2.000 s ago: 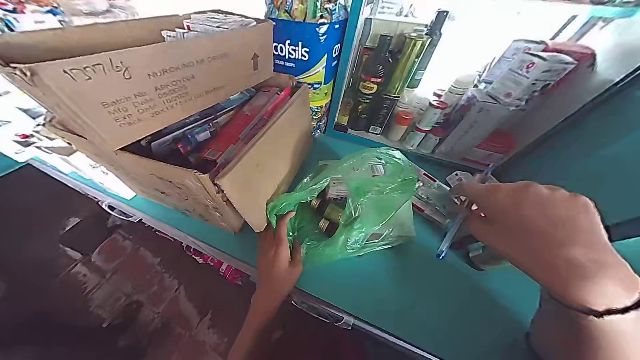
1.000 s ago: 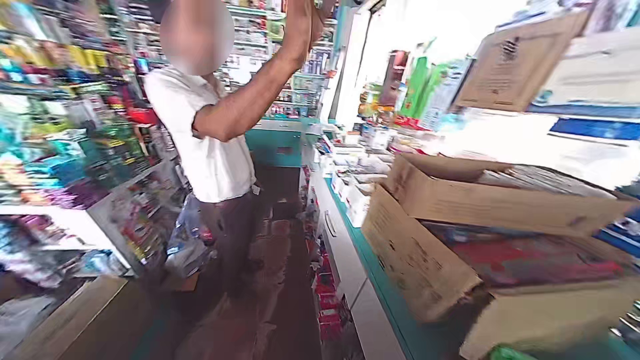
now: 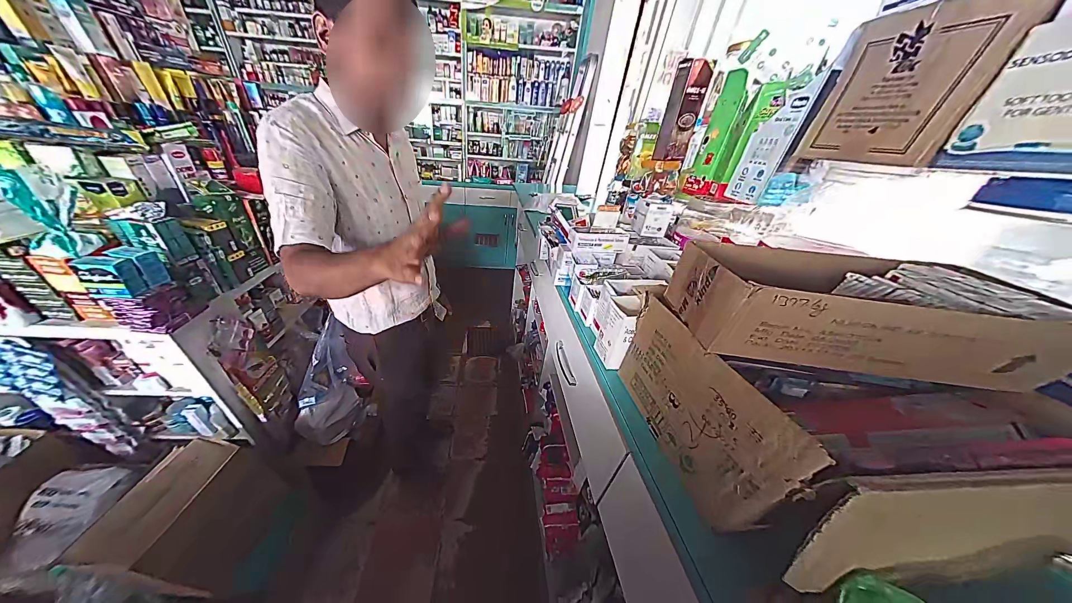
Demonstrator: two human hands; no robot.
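Observation:
Neither my left hand nor my right hand shows in the head view. At the bottom right edge a small part of a green plastic bag point(image 3: 875, 588) is visible beside the cardboard flap. An open cardboard carton point(image 3: 720, 427) with red and dark packages in it stands on the teal counter point(image 3: 670, 511). Resting on top of it is a second open carton point(image 3: 871, 335), which holds stacked flat packs. Small white medicine boxes point(image 3: 618, 331) line the counter past the cartons.
A person in a light shirt point(image 3: 335, 193) stands in the aisle, one hand raised. Packed shelves point(image 3: 117, 331) run along the left. An open cardboard box point(image 3: 167, 511) sits at the lower left, and a grey plastic bag point(image 3: 331, 410) lies near the person's legs.
The view has swung from the counter to the aisle. My hands, earlier at the green bag and holding a pen, have left view. The person's raised arm has come down to chest height.

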